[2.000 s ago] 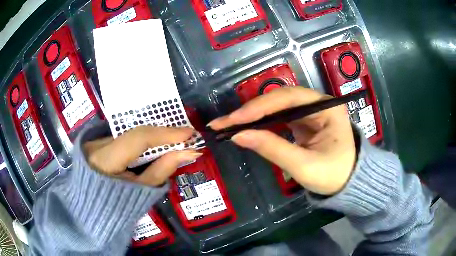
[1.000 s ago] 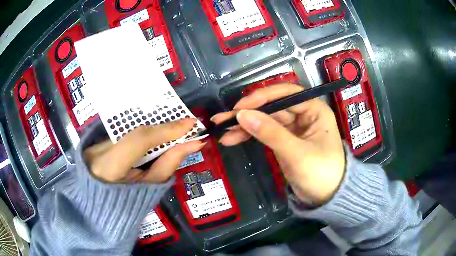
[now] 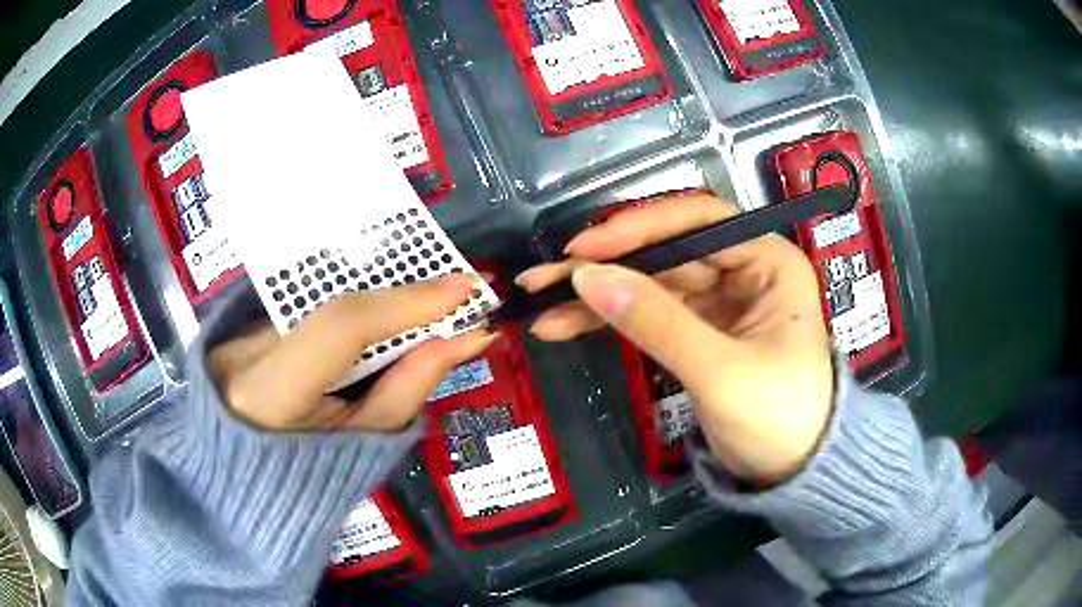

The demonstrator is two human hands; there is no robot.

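My left hand (image 3: 344, 344) pinches the lower edge of the white dot label sheet (image 3: 285, 154); rows of small dark dots show above my fingers and the far end is blank. My right hand (image 3: 700, 320) holds the dark tweezers (image 3: 712, 237) between thumb and fingers. Their tips meet the sheet's edge beside my left fingertips; whether a dot is on them cannot be told. A red phone unit (image 3: 496, 445) lies under my hands, its upper end hidden. Another red unit (image 3: 659, 403) is mostly covered by my right hand.
More red units lie in pockets of the clear blister tray (image 3: 718, 131), at left, top and right (image 3: 848, 261). The dark green work surface (image 3: 997, 225) shows at right. At the lower left are a smartphone (image 3: 36, 451), a small white rounded thing (image 3: 48, 536) and part of a fan (image 3: 14, 569).
The sheet's blank end has swung left since the first frame. My right hand holds the tweezers with the thumb higher, their rear end raised. The tray has shifted slightly right in view.
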